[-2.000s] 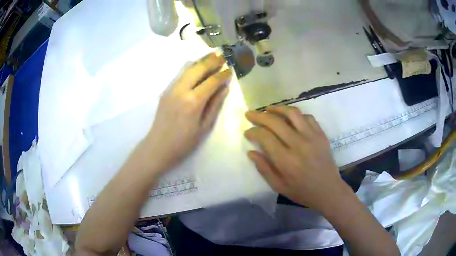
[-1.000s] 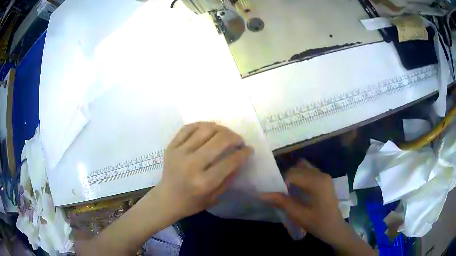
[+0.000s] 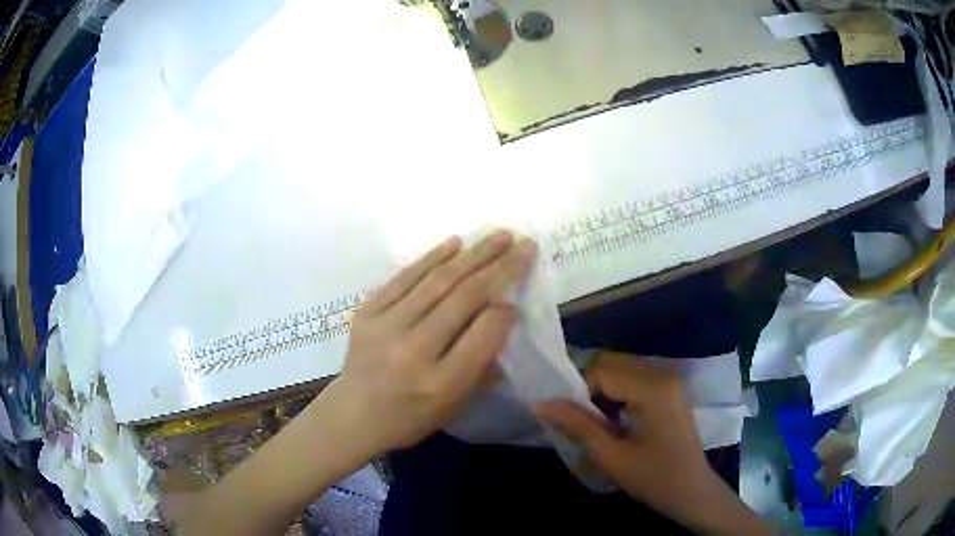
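Note:
A white fabric panel [image 3: 539,325] lies over the front edge of the white table and hangs toward the dark lap. My left hand [image 3: 435,325] lies flat on it at the table edge, fingers together. My right hand [image 3: 639,424] pinches the panel's right edge below the table edge, thumb on top. The panel's far part is lost in lamp glare. The needle plate and bed [image 3: 628,63] show at the top, with the round bobbin cover [image 3: 488,31] at the picture's upper rim.
A printed ruler scale [image 3: 733,194] runs along the table front. A black pad [image 3: 880,89] with white tape lies at right. Loose white pieces [image 3: 869,377] hang by a yellow tube [image 3: 911,270]. A crumpled white bundle [image 3: 89,419] is at the left edge.
Both hands have come down from near the needle to the table's front edge. The right hand now pinches the panel edge, and the panel is folded narrower between the hands. The view has tilted down.

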